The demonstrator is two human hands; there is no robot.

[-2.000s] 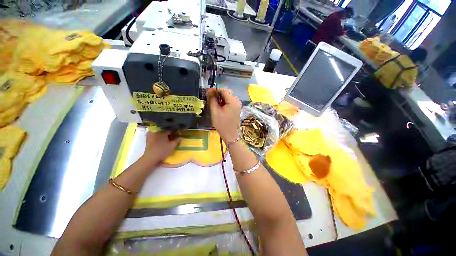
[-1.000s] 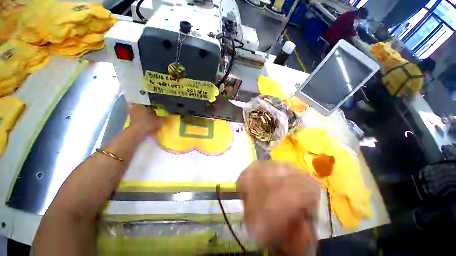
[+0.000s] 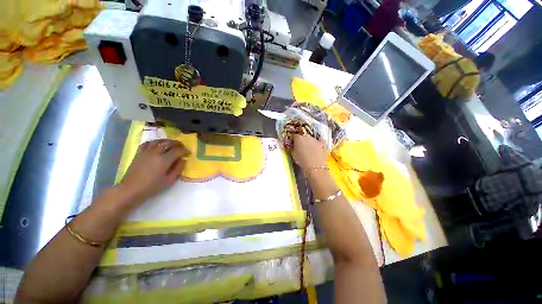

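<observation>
A yellow fabric panel with a scalloped front edge [image 3: 249, 160] lies on the white template [image 3: 238, 199] under the machine head [image 3: 190, 71]. The grey-green rectangular clamp frame [image 3: 218, 158] sits on the panel, with yellow fabric in its centre. My left hand [image 3: 156, 161] rests on the panel's left edge, fingers slightly bent, holding nothing visible. My right hand [image 3: 308, 148] reaches into the clear bag of gold-brown labels [image 3: 297, 127]; its fingertips are partly hidden among them. A dark red cord [image 3: 305, 237] hangs below my right wrist.
Finished yellow panels [image 3: 41, 35] are piled at the upper left. Loose yellow pieces [image 3: 395, 208] lie right of the bag. A white-framed screen [image 3: 386, 77] stands behind them. A red switch [image 3: 112, 53] is on the machine's left side. A person in dark red [image 3: 383, 16] is in the background.
My right hand went from beside the needle area, down past the front of the template, then to the label bag. My left hand has moved back from the head onto the panel's left edge.
</observation>
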